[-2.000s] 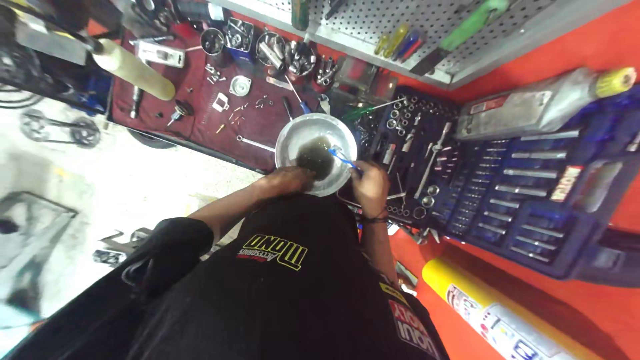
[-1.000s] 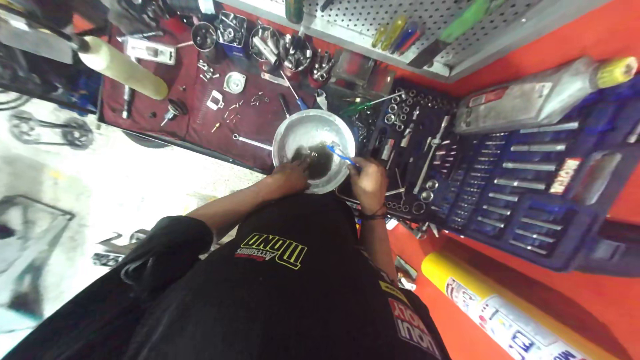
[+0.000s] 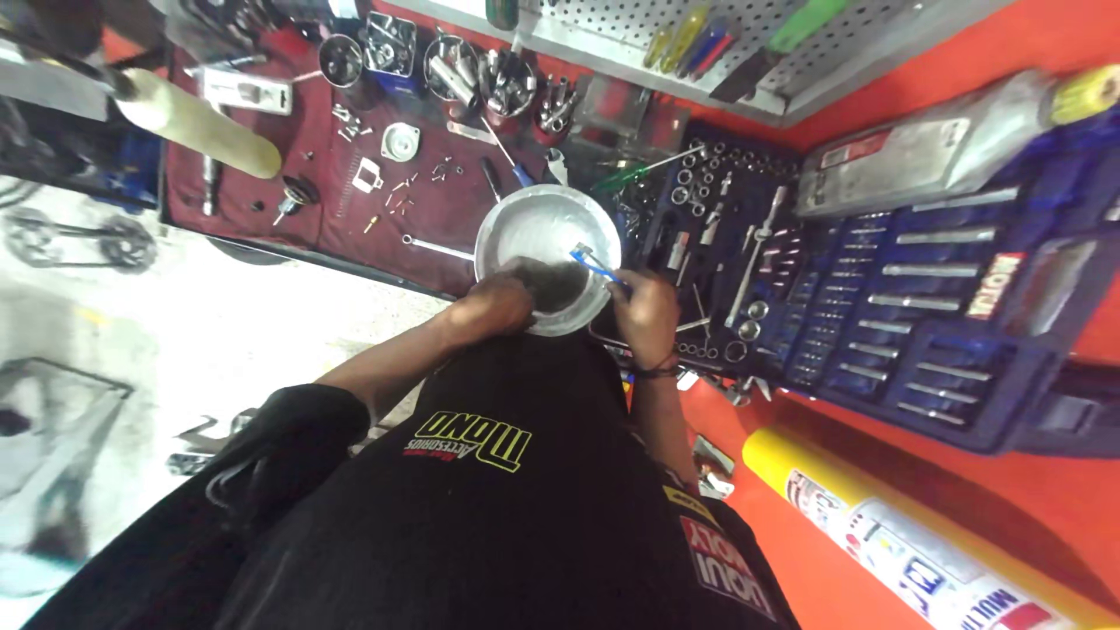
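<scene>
A round metal bowl (image 3: 547, 219) with dark liquid at its near side stands at the bench's front edge, close to my body. My right hand (image 3: 646, 317) grips a blue toothbrush (image 3: 597, 263) by its handle, the bristle end over the bowl. At the bowl's near left rim is my left hand (image 3: 500, 302), its fingers reaching inside; whether they hold a part is hidden. A combination wrench (image 3: 439, 248) lies on the red cloth just left of the bowl. Behind the bowl is a screwdriver with a blue handle (image 3: 522, 175).
Right of the bowl lies an open blue socket set case (image 3: 949, 337), with a large plastic bottle (image 3: 901, 166) on it. Small parts, a spring and a round cover (image 3: 401, 142) lie on the red cloth (image 3: 289, 210). Cups of tools line the back, below a perforated metal shelf (image 3: 604, 26).
The toothbrush has shifted slightly within the bowl, still in my right hand. My left hand stays at the bowl's near left side.
</scene>
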